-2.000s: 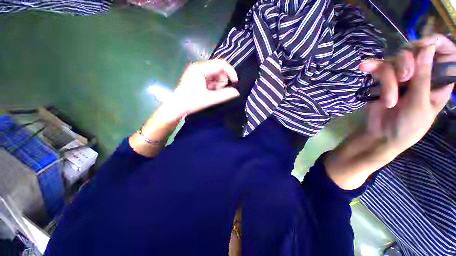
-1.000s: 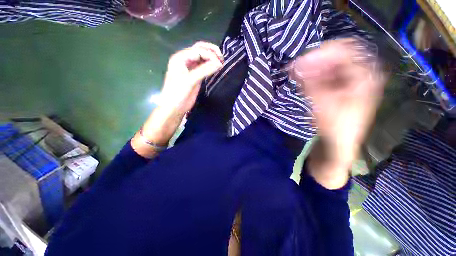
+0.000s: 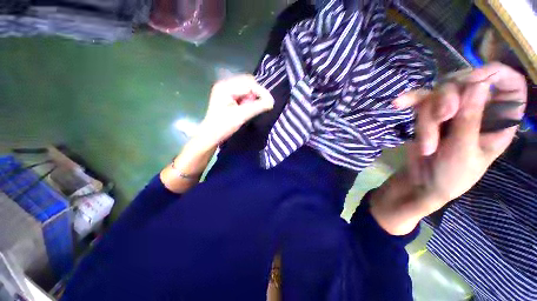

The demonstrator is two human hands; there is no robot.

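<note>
A navy-and-white striped garment [image 3: 347, 88] lies bunched on the lap, with a pointed striped end hanging towards me. My left hand [image 3: 238, 106] is at the garment's left edge, thumb and forefinger pinched together; any thread or needle between them is too small to see. My right hand [image 3: 459, 117] is raised at the right of the garment, fingers curled, with a small dark tool [image 3: 502, 116] tucked in the palm. The tool looks like thread snips, but blur hides its shape.
More striped cloth [image 3: 483, 235] lies at the lower right and at the upper left. A pinkish plastic bag [image 3: 188, 17] is at the top. A blue-edged crate [image 3: 35, 200] with a white box stands at the left on the green floor. A table edge [image 3: 512, 29] is at the upper right.
My right hand moved in over the garment, then back out to the right and is less blurred. My left hand shifted slightly left, then back right, still pinched.
</note>
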